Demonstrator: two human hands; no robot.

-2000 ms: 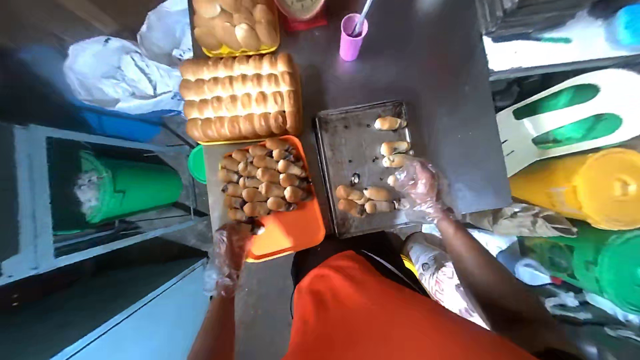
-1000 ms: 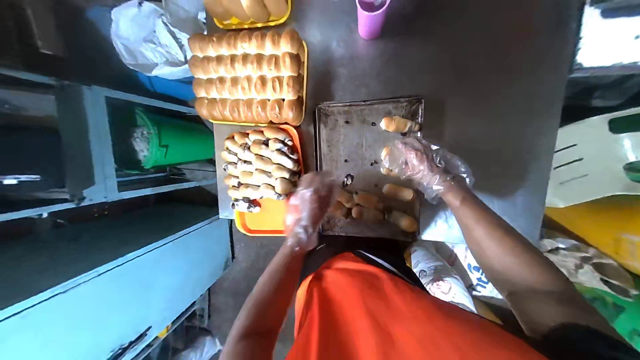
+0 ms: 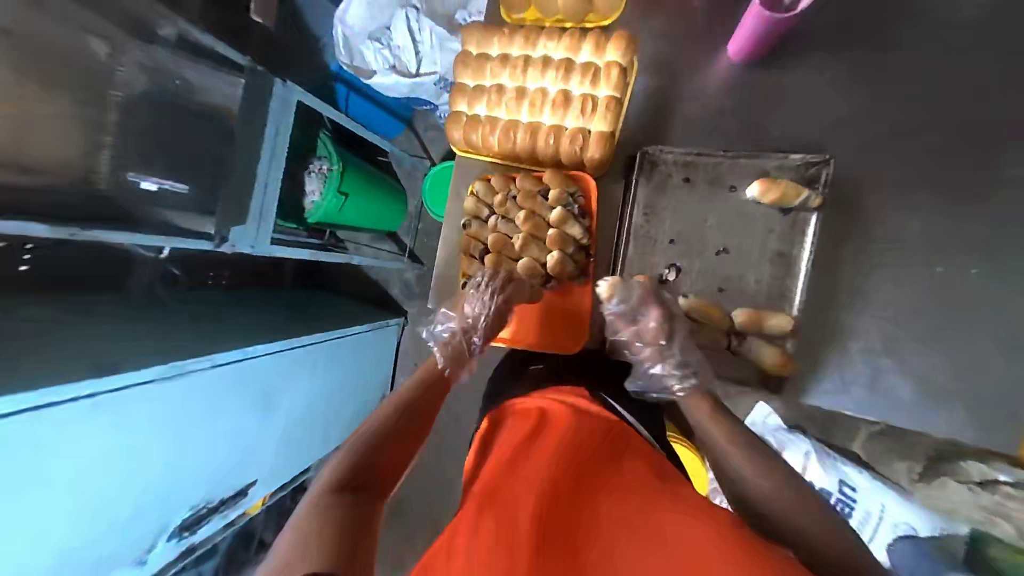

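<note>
Both hands wear clear plastic gloves. My left hand is at the lower edge of the filled rolls on the orange tray, its fingers on or beside a roll; its grip is hidden. My right hand is over the near left corner of the dark metal baking tray, closed around small rolls whose pale ends show at its fingertips. Several rolls lie near that tray's near right corner, and another roll lies at its far right.
Behind the orange tray sits a yellow-edged tray of joined bread rolls, with another yellow tray beyond. A pink cup stands farther back on the table. Left are a green bin and a metal-framed cabinet; a white sack lies at right.
My left hand has moved from the baking tray's near left corner to the orange tray. My right hand has moved left from the baking tray's right side. Fewer rolls show on the baking tray.
</note>
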